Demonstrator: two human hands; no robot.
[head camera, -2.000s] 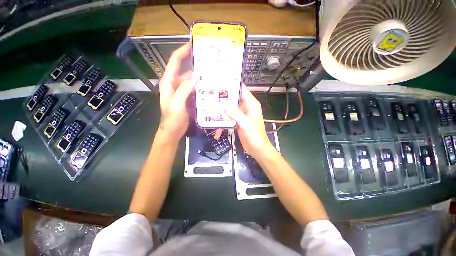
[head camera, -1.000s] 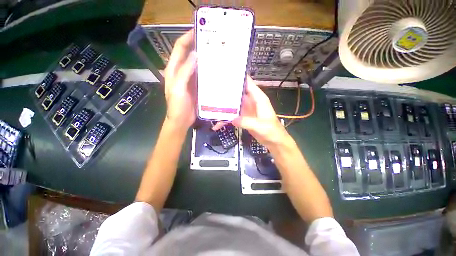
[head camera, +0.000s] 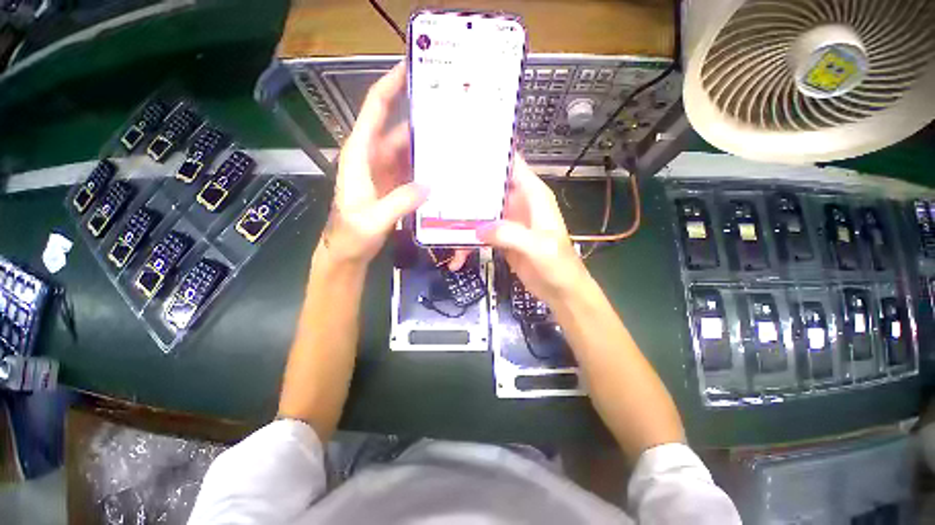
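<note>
A smartphone (head camera: 466, 128) with a bright, mostly white screen is held upright at the upper middle. My left hand (head camera: 371, 179) holds its left side, with the thumb over the lower left of the screen. My right hand (head camera: 528, 220) holds its lower right, with the thumb at the bottom edge. Below the hands, two RF test fixtures (head camera: 441, 336) lie side by side. A black keypad phone (head camera: 466, 285) lies on the left one. Another keypad phone on the right one is partly hidden by my right hand.
A blister tray (head camera: 159, 195) of face-up keypad phones lies left. Another blister tray (head camera: 795, 279) with dark handsets lies right. The radio communication tester (head camera: 559, 108), an orange RF cable (head camera: 637, 210) and a desk fan (head camera: 815, 77) stand behind. A white scrap (head camera: 56, 251) lies far left.
The smartphone screen went from a yellow-topped page to a mostly white one. My left thumb has moved onto the lower left of the screen. The camera view has shifted slightly.
</note>
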